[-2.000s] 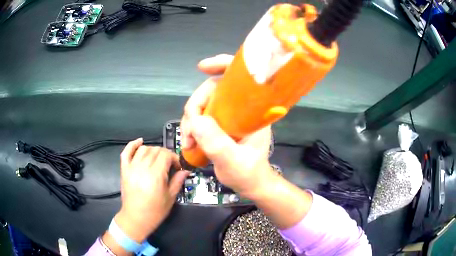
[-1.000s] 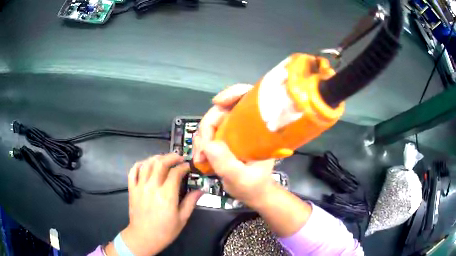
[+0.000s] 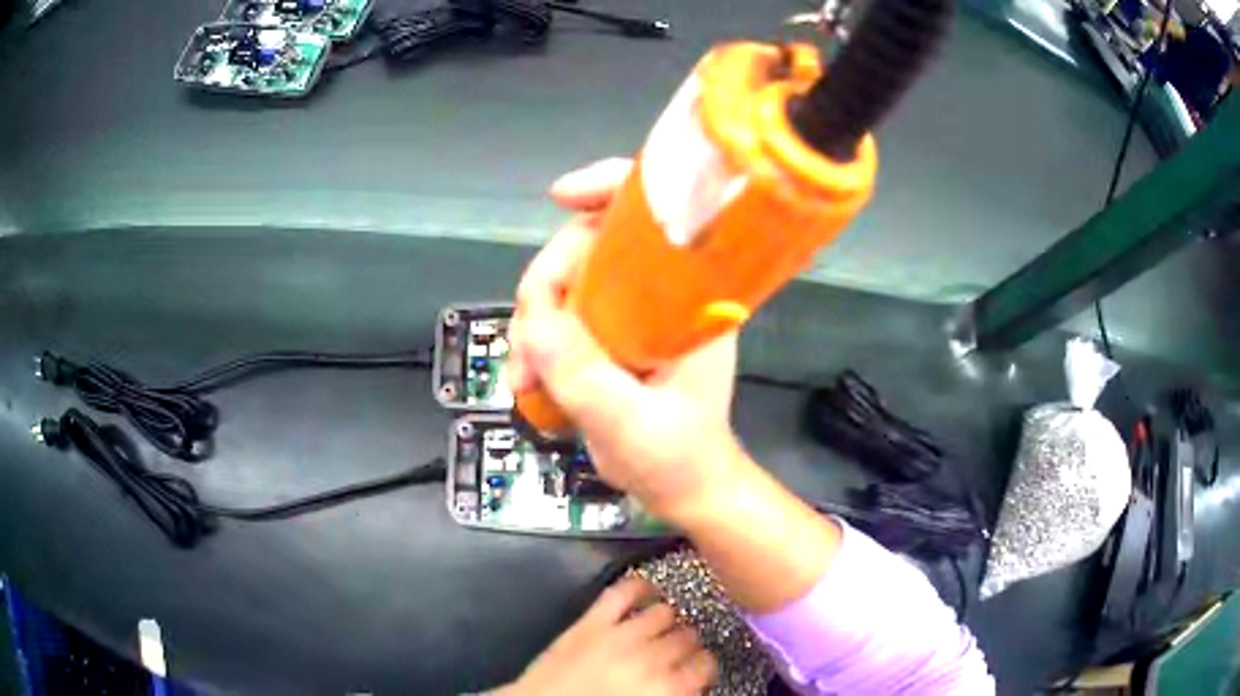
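Note:
My right hand (image 3: 619, 394) is wrapped around the orange electric screwdriver (image 3: 707, 218), which tilts up to the right; its tip is hidden by the hand. It is over two adapter housings lying one behind the other. The rear housing (image 3: 450, 356) is partly covered by my hand. The front housing (image 3: 464, 476) shows its circuit board (image 3: 524, 487). My left hand (image 3: 619, 650) has its fingertips in the round dish of screws (image 3: 694, 598); whether they pinch a screw I cannot tell.
Tied black cords (image 3: 143, 408) lie at the left, others (image 3: 877, 435) right of the housings. A bag of screws (image 3: 1063, 476) lies near the green post (image 3: 1115, 252). More housings with boards (image 3: 252, 61) lie at the far left. A blue bin (image 3: 55, 653) shows at the lower left.
My left hand has moved from beside the front housing down to the screw dish, uncovering that housing's left end. My right hand still holds the screwdriver over the housings.

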